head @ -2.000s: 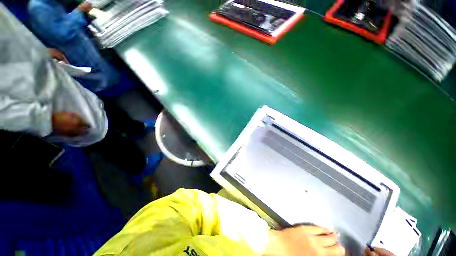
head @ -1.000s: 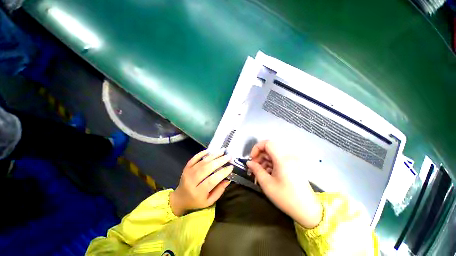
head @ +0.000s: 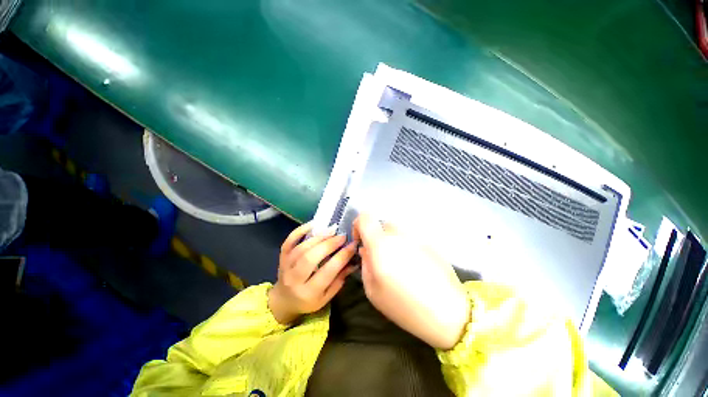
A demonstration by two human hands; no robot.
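A silver laptop bottom cover (head: 466,225) lies on white foam at the table's near edge. A long black rubber foot strip (head: 504,154) runs along its far edge, beside the vent band. My left hand (head: 310,271) rests at the cover's near-left corner, fingers on the edge. My right hand (head: 400,279) is at the same corner, fingertips bent down against the cover and meeting my left fingertips. The fingers hide the corner, so what either hand may hold there does not show.
A foot strip sheet (head: 674,310) with long black strips lies right of the cover. A white small pad sheet (head: 623,260) on crinkled clear plastic sits between them. The green table (head: 256,101) extends beyond. A round white-rimmed bin (head: 203,182) stands below the table edge at left.
Both hands have come to the cover's near-left corner. A small dark piece seen in my right fingertips one second ago is now hidden. My right hand has moved slightly left and presses closer.
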